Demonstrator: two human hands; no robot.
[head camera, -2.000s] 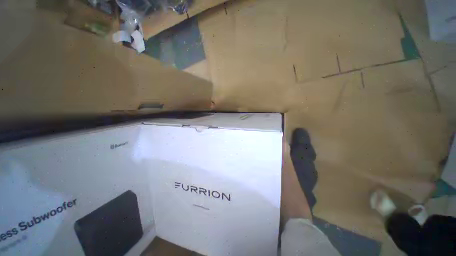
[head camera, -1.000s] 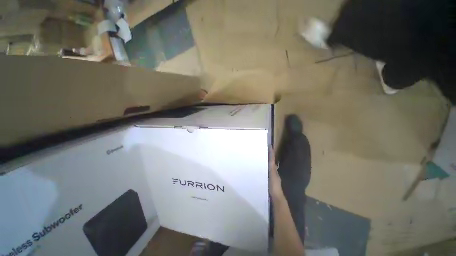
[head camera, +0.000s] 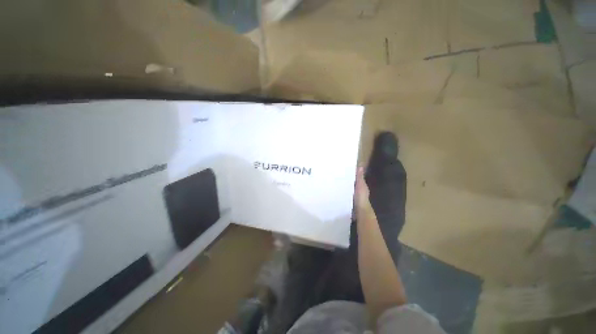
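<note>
A glossy white L-shaped retail box (head camera: 294, 134) with FURRION print and dark product pictures fills the left and centre. My right hand (head camera: 361, 189) is held against its right edge, fingers partly hidden by the box. A blurred pale shape shows at the box's lower edge; I cannot tell if it is my left hand. A large brown carton panel (head camera: 131, 39) runs along the box's far edge, with a dark narrow line between them.
Brown cardboard sheets (head camera: 483, 150) cover the floor at the right, with green-grey floor (head camera: 438, 280) showing between them. A dark shoe (head camera: 387, 147) stands right of the box. A brown surface (head camera: 215, 280) lies below the box's inner corner.
The white box now appears higher in view, its top face no longer showing. My right hand stays at its right edge. The dark-clothed person at the upper right has left the view.
</note>
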